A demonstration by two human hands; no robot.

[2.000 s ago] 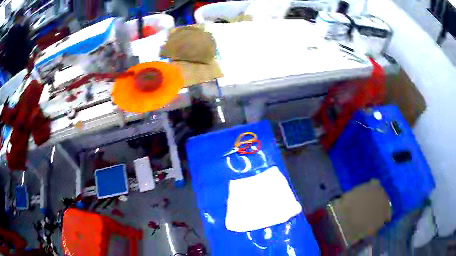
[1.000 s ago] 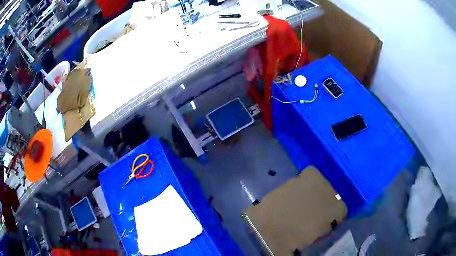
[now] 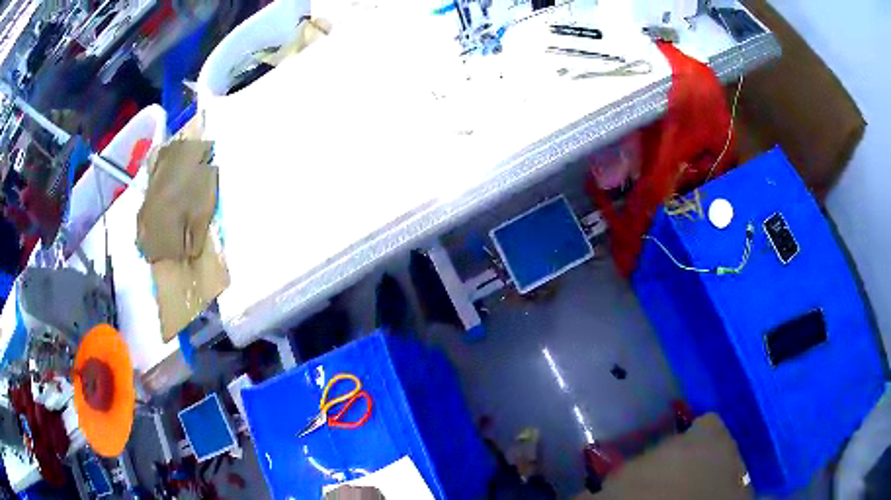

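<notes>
Neither of my hands can be made out. A small brownish shape [image 3: 356,493], cut off by the bottom edge over the white sheet [image 3: 408,479], is too little to identify. Scissors with orange and red handles [image 3: 340,402] lie on the near blue crate [image 3: 278,420], beside that sheet. Brown garment pieces [image 3: 179,200] lie in a loose pile at the left end of the white machine table [image 3: 342,146], partly over its edge. Thin metal tools [image 3: 583,53] and part of a sewing machine [image 3: 479,27] are at the table's far side.
A second blue crate [image 3: 718,303] at right holds a phone [image 3: 796,337], a smaller black device [image 3: 781,237] and a white round thing [image 3: 720,213]. Red cloth [image 3: 696,103] hangs off the table. An orange disc [image 3: 104,391] is at left. A brown seat [image 3: 674,469] is at the bottom. White tub [image 3: 259,49] behind.
The view has swung right and tilted since the first frame, then shifted back slightly left. The table looks larger now, and the seat is cut by the bottom edge. No object has clearly been moved.
</notes>
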